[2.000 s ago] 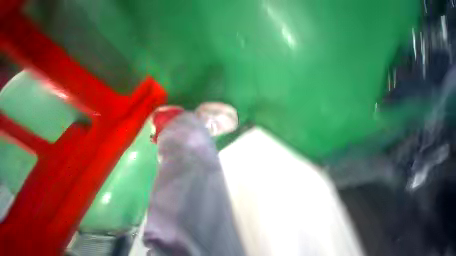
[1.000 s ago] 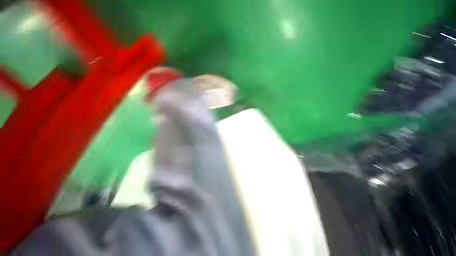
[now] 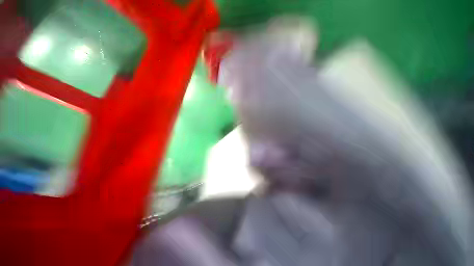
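The frame is strongly blurred and I can make out neither of my hands. A bright red stool frame [image 3: 148, 119] with open gaps fills the left side. A grey-purple clothed leg [image 3: 306, 114] runs from the upper middle down to the lower right, with a pale blurred shoe [image 3: 296, 31] at its top end. A large white object [image 3: 387, 88], possibly the bin, is partly hidden behind the leg. Its white surface also shows left of the leg.
Glossy green floor [image 3: 202, 117] shows between the stool and the leg, and at the top right. A small blue thing [image 3: 21, 179] shows through a stool gap at the lower left. Dark blurred shapes [image 3: 457, 111] are at the right edge.
The view has shifted, so the stool, shoe and white object sit higher and further right. The leg fills more of the frame. The dark shiny packets at the right have mostly left the view.
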